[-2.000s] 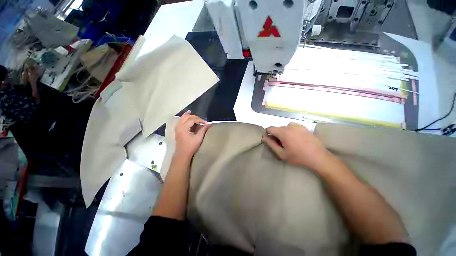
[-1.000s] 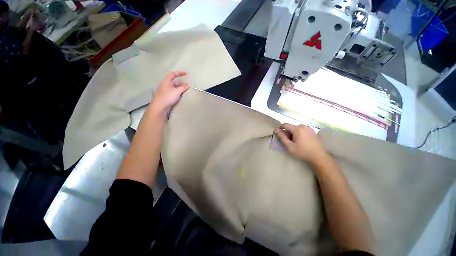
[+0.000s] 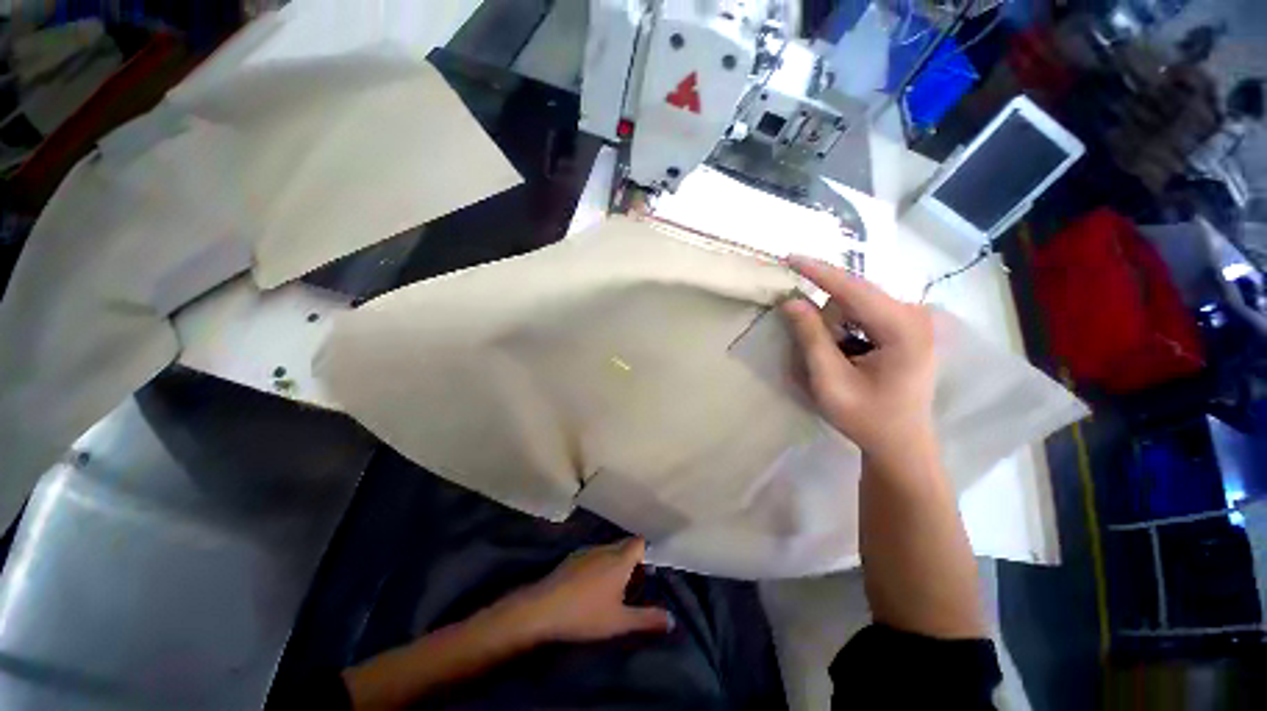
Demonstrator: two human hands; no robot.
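A large beige cut panel lies across the front of the machine bed and over part of the sewing template. A small yellow sticker is on the panel. My right hand pinches the panel's upper edge near a notch, between thumb and fingers. My left hand is below the panel's lower edge, fingers apart; it seems to hold nothing. The white machine head with a red logo stands behind the panel.
Another beige panel lies at the left, beside a shiny metal plate. A control panel stands at the table's right. A red bin and a blue bin are beyond. The white table's edge is right of my right arm.
My left hand has let go of the panel's upper left edge and moved down below it. The panel now covers part of the template. My right hand still holds the edge. The view has swung right.
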